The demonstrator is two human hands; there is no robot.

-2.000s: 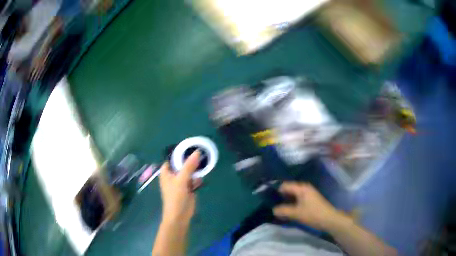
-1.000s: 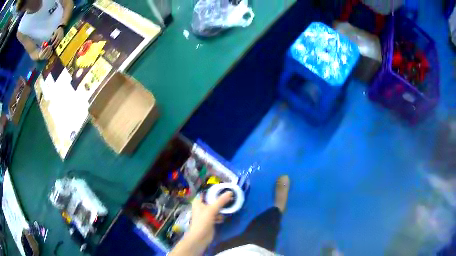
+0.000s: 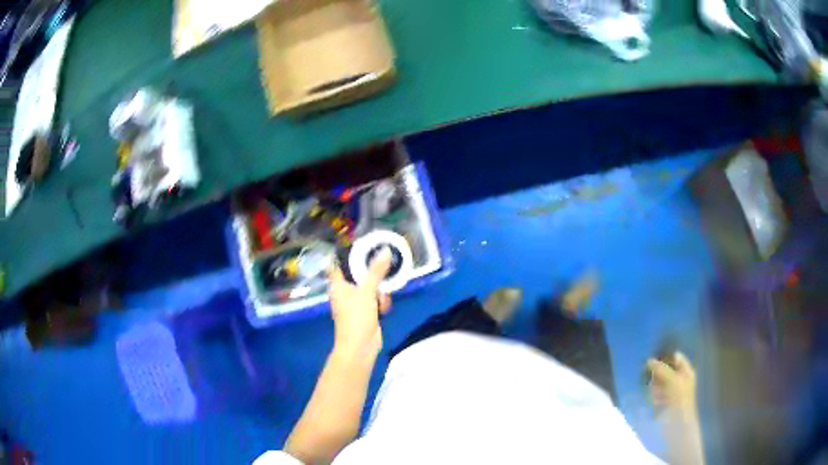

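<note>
My left hand (image 3: 357,313) grips a white-rimmed ring or roll (image 3: 379,237) with a dark centre, the thumb over its middle. The hand is in front of the near right part of a blue-white parts bin (image 3: 430,211), and the ring covers some of its mixed red, yellow, white and dark contents. Touch between ring and bin cannot be told. My right hand (image 3: 673,384) is low at the right, blurred, out over the floor. A small dark shape shows at its fingers; whether it is held is unclear.
The green bench (image 3: 472,77) bears an open cardboard box (image 3: 329,50), clear plastic bags (image 3: 604,20) and a blurred whitish cluster of parts (image 3: 163,150). A purple-blue stool or crate (image 3: 156,372) stands lower left. Dark and red items stand at the right.
The view has swung to the right and down over the bin and my body. The ring stays in my left hand. My right hand, out of view a second ago, shows again at the lower right.
</note>
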